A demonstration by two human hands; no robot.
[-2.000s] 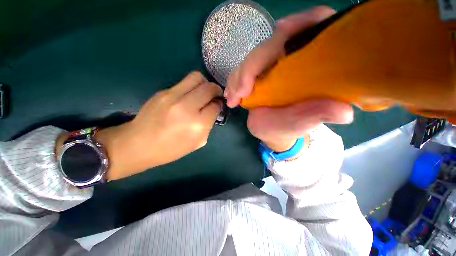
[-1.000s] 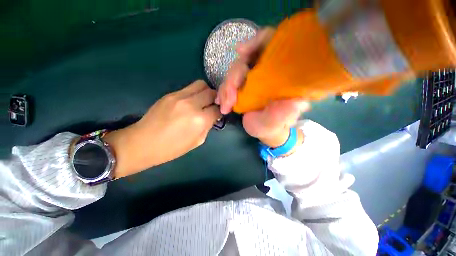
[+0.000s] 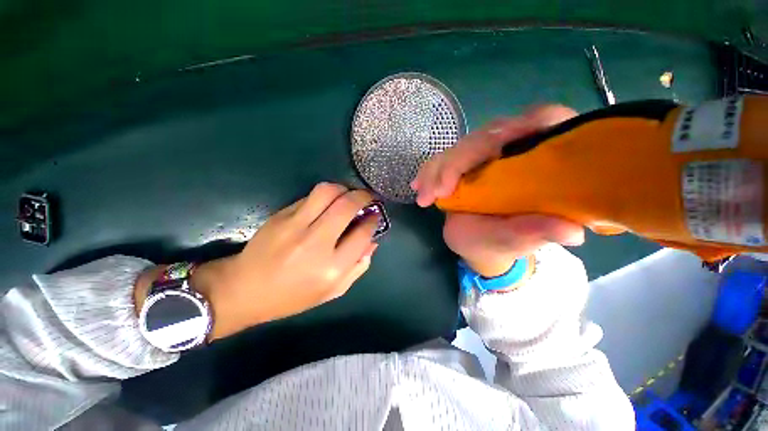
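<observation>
My left hand (image 3: pixel 307 248) holds a small dark watch housing (image 3: pixel 381 220) with a silvery rim between thumb and fingers on the green bench. My right hand (image 3: pixel 497 181) grips the large orange electric screwdriver (image 3: pixel 581 172) near its narrow front end. Its bit is hidden by my fingers. The screwdriver's front end is at the lower right edge of the round screw dish (image 3: pixel 396 139), to the right of the housing and apart from it. The dish has a speckled, dotted surface.
Another housing (image 3: pixel 34 219) lies at the far left. Tweezers (image 3: pixel 600 76) and a small tan bit (image 3: pixel 666 79) lie at the upper right. A black tray (image 3: pixel 745 71) is at the right edge. A brighter green strip (image 3: pixel 337 18) runs along the back. Blue bins stand at lower right.
The screwdriver and my right hand have moved right, away from the housing to the dish's edge. The housing shows more between my left fingers. The view has shifted, showing the tweezers.
</observation>
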